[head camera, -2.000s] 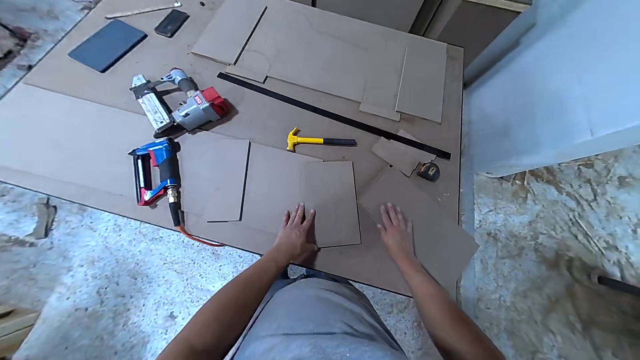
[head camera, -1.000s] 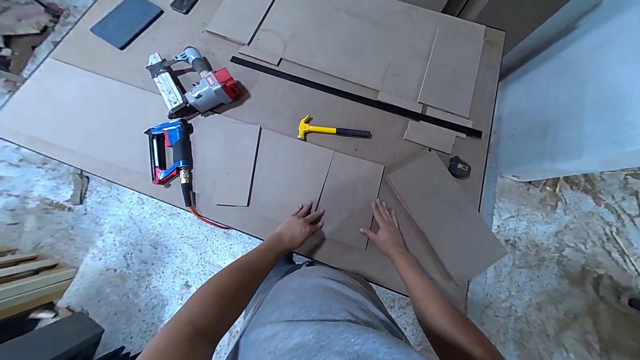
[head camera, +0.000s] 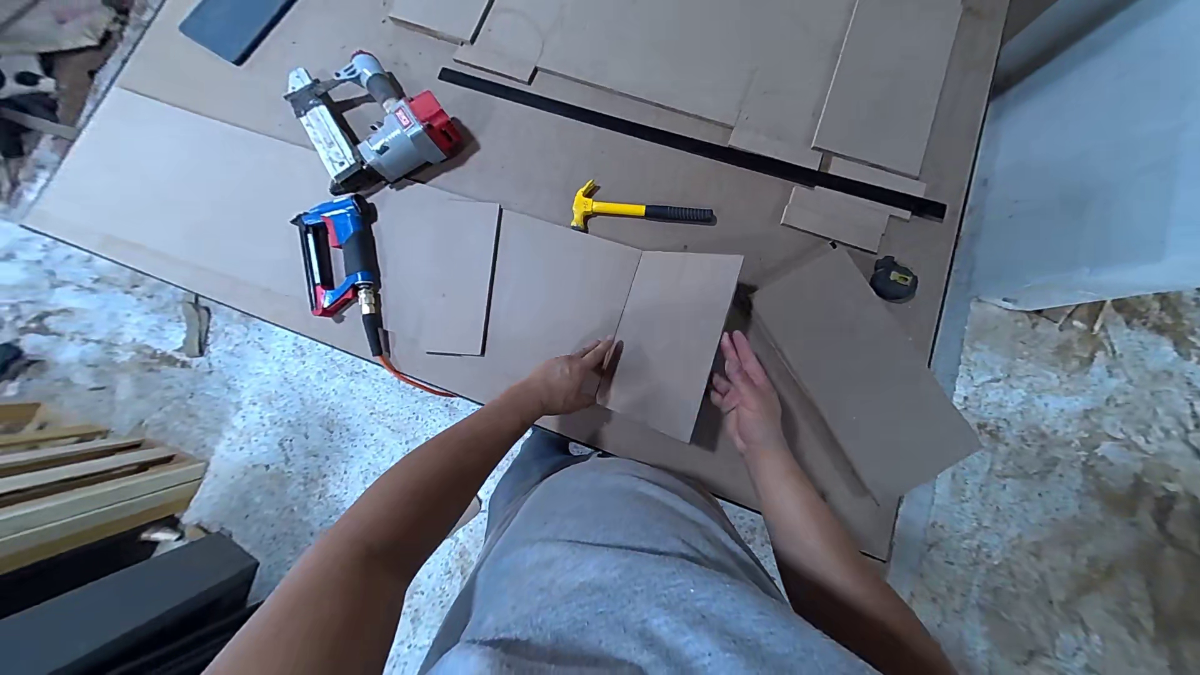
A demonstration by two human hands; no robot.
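A rectangular wood-fibre panel (head camera: pixel 670 337) lies in front of me, its right edge casting a shadow. My left hand (head camera: pixel 574 377) has its fingertips at the lower left edge of this panel, along the seam with a second panel (head camera: pixel 553 281). At the right edge is my right hand (head camera: pixel 748 389), palm turned partly up, fingers spread and nearest that edge; I cannot tell whether it touches. A longer board (head camera: pixel 853 375) lies slanted to the right. Beyond the panels rests a yellow claw hammer (head camera: pixel 619 208) with a black grip.
A blue pneumatic stapler (head camera: pixel 339 255) with an orange hose and a grey-red nail gun (head camera: pixel 375 127) lie left. A long black strip (head camera: pixel 675 139) crosses the table beside more boards (head camera: pixel 891 84). A tape measure (head camera: pixel 893 279) sits near the right edge, timber (head camera: pixel 94 487) at lower left.
Two seconds ago my left hand lay flat on a panel and my right on the board beside it. Now both are at opposite edges of one panel. The slanted board has turned steeper.
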